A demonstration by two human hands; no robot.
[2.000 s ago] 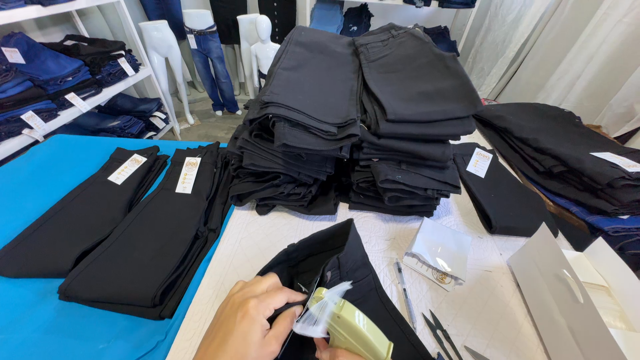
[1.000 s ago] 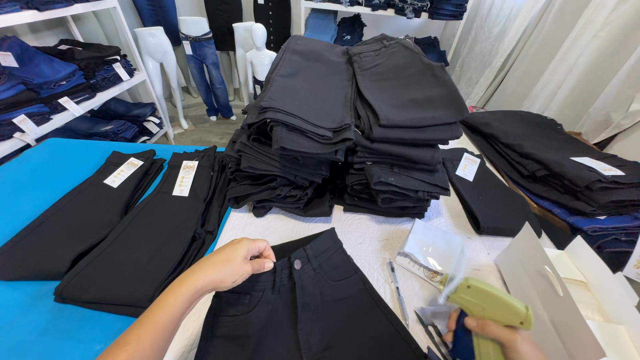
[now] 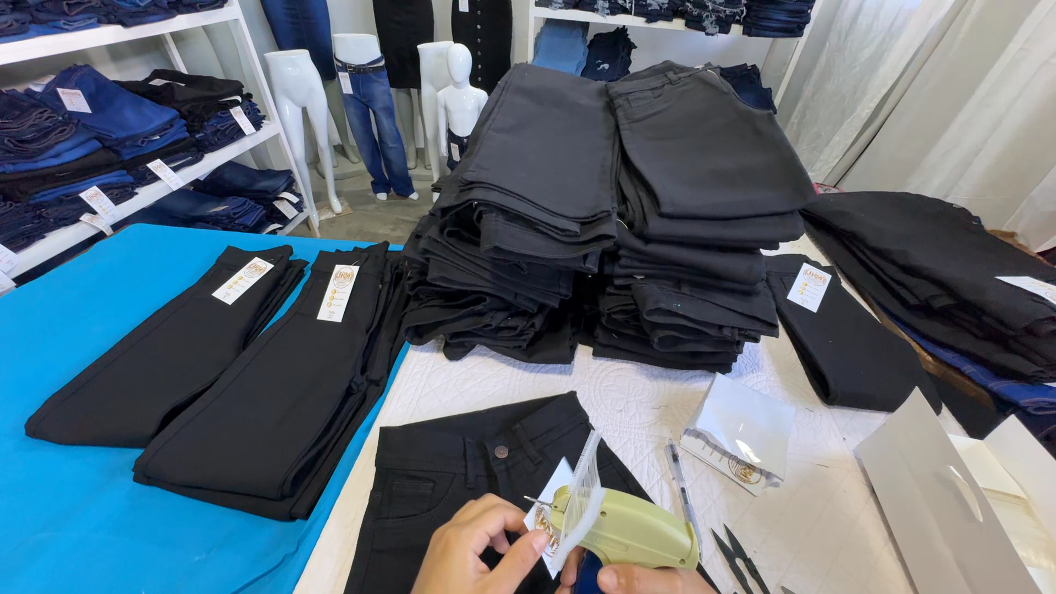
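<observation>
Over a pair of black trousers with a waistband button, my left hand pinches a white hang tag. My right hand grips a yellow-green tagging gun, its needle at the tag and a clear strip of fasteners standing from its top. A pen, black thread snips and a clear packet of tags lie to the right on the white quilted cloth.
Tall stacks of folded black trousers stand behind. Tagged black trousers lie on the blue cloth at left. An open white box and more black garments are at right. Shelves and mannequins stand beyond.
My right hand has brought the tagging gun back leftward over the trousers. My left hand, earlier on the waistband, now holds a hang tag at the needle.
</observation>
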